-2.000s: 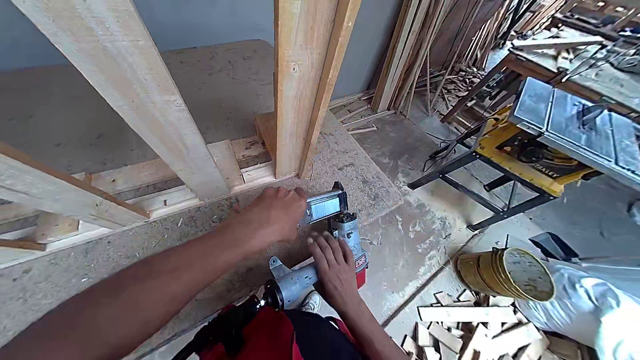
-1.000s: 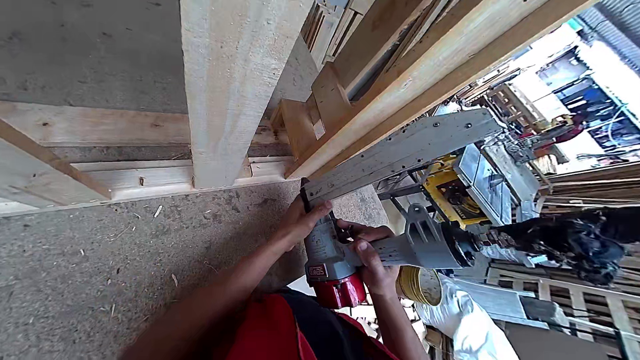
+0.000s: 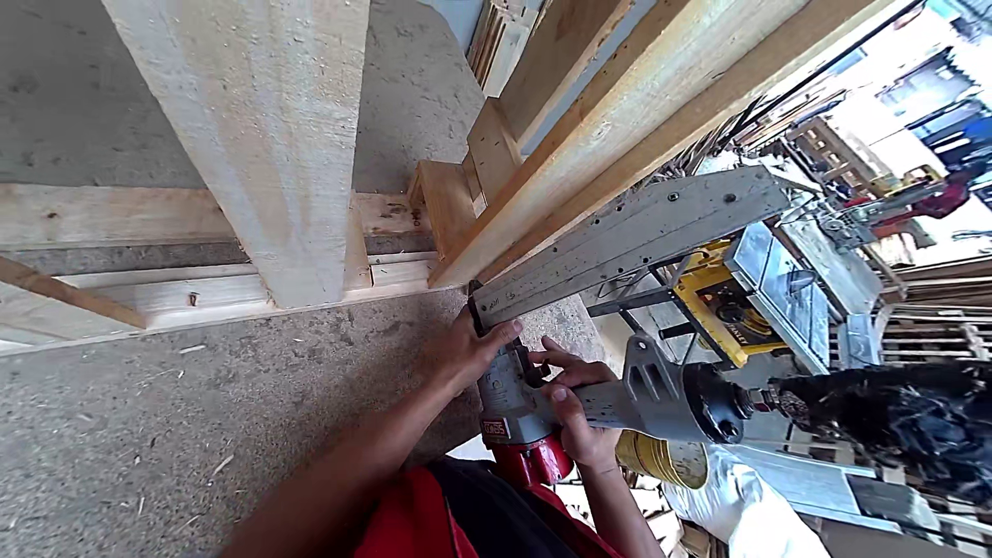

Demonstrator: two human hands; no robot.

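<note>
A grey Senco pneumatic nailer [image 3: 515, 395] with a red cap and a long magazine [image 3: 628, 240] lies across both hands. My left hand [image 3: 465, 349] grips its nose end, thumb on the body by the magazine. My right hand [image 3: 577, 399] is wrapped round the handle near the trigger. The nose is at the foot of an upright wooden stud [image 3: 612, 139], where it meets the bottom plate [image 3: 186, 298] of a timber frame. A wide board [image 3: 271, 139] stands to the left, and a short wood block [image 3: 446, 201] sits behind the stud. The air hose fitting [image 3: 763, 399] is at the handle's end.
The frame rests along a particle-board surface [image 3: 256, 403] scattered with wood splinters. A yellow table saw [image 3: 728, 310] stands to the right. Below it are a yellow bucket [image 3: 663, 461], a white sack [image 3: 759, 511] and wood offcuts. A dark wrapped hose [image 3: 891, 418] runs off to the right.
Two seconds ago the nailer's handle pointed down toward my body; it now points right, with the magazine up along the stud. Since one second ago, both hands have kept their hold. The view has turned and come closer.
</note>
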